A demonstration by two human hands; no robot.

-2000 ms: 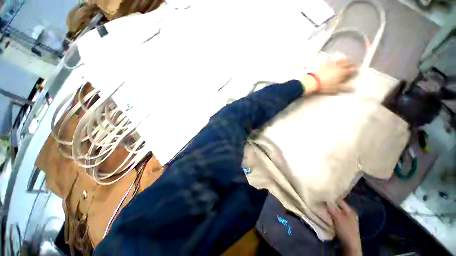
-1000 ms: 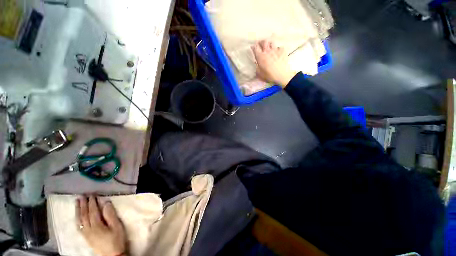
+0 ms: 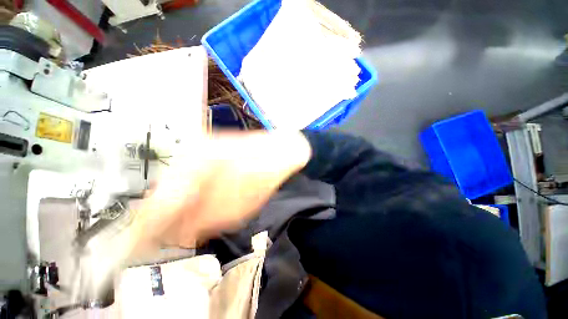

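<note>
My right hand (image 3: pixel 218 180) is a bright motion blur over the sewing machine's bed, reaching in from the dark sleeve. Its fingers cannot be made out. A pale smear runs from it toward the needle area; whether it holds cloth cannot be told. A beige bag panel (image 3: pixel 180 296) with a small black woven label (image 3: pixel 156 280) lies below the hand at the bottom, its folded edge (image 3: pixel 255 268) draping over the dark apron. My left hand cannot be made out. The scissors are not visible.
The pale sewing machine (image 3: pixel 56 140) stands at the left, with a metal bracket (image 3: pixel 109 218) near the needle area. A blue crate (image 3: pixel 230 37) holding a stack of pale bags (image 3: pixel 299 68) stands beyond the table edge. Another blue crate (image 3: pixel 467 152) is on the right.
My right hand has left the bag stack in the crate and moved left over the machine bed. My left hand no longer shows on the panel. The label now shows.
</note>
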